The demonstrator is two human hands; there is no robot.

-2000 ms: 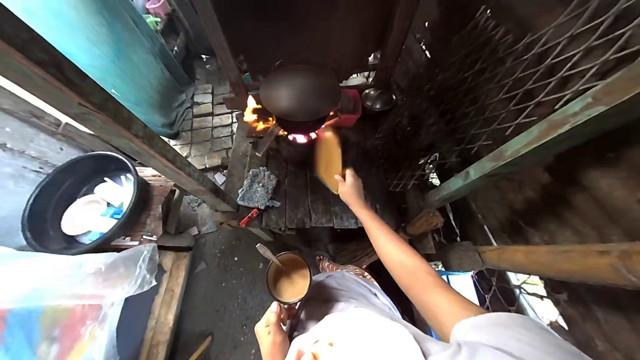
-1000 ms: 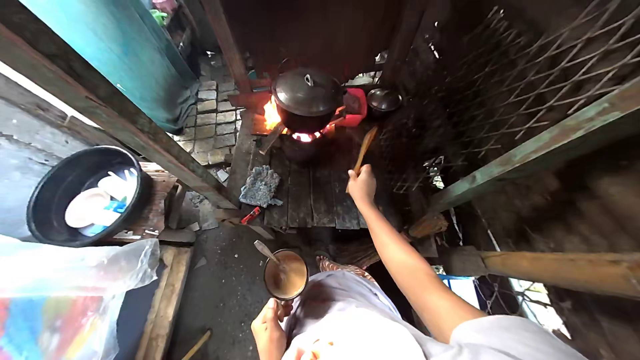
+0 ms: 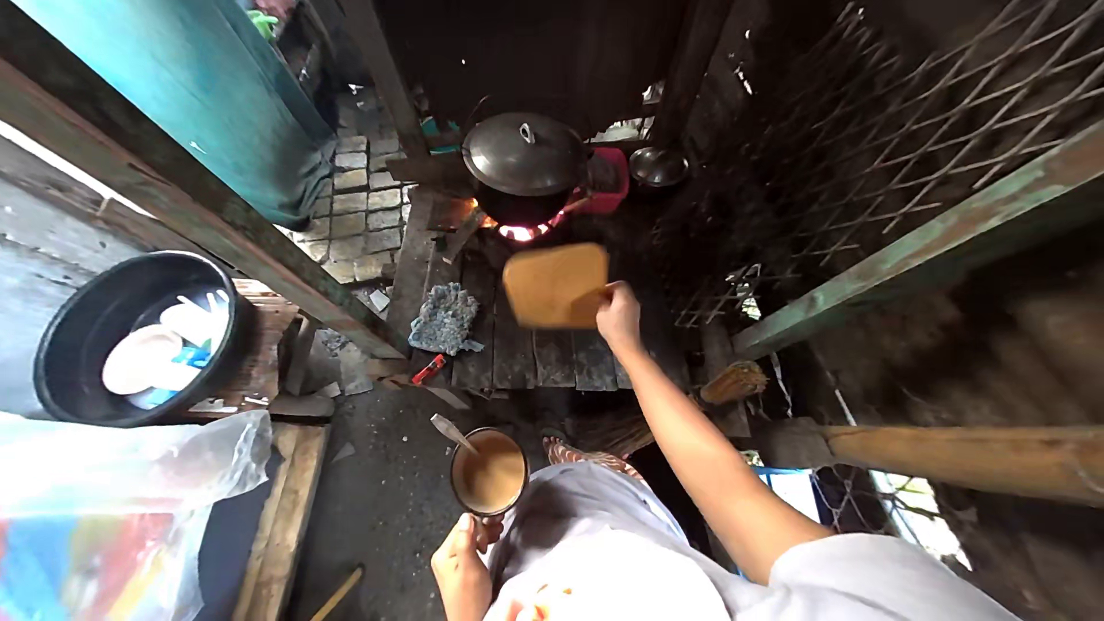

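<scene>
My left hand point(image 3: 464, 565) holds a cup of milky brown drink point(image 3: 490, 473) by its handle, with a metal spoon point(image 3: 453, 433) leaning in it. In my right hand point(image 3: 621, 319) is a flat tan board point(image 3: 556, 285), broad side showing and slightly blurred, in front of the fire. A dark lidded metal pot point(image 3: 526, 159) sits over glowing embers point(image 3: 524, 232), with a small flame at its left side. Wooden planks point(image 3: 513, 358) lie below the fire. On them rest a grey ragged cloth point(image 3: 444, 317) and a red lighter point(image 3: 429, 369) near the front edge.
A black basin point(image 3: 56, 345) with pale dishes stands at left, above a clear plastic bag point(image 3: 129, 466). A pink container point(image 3: 611, 177) and a small metal bowl point(image 3: 659, 166) are right of the pot. Wooden posts point(image 3: 216, 216) and wire mesh point(image 3: 914, 112) flank the space.
The board was upright two seconds ago, edge-on near the small bowl one second ago, and now lies broadside before the embers. The flame at the pot's left is smaller. My left hand still holds the cup.
</scene>
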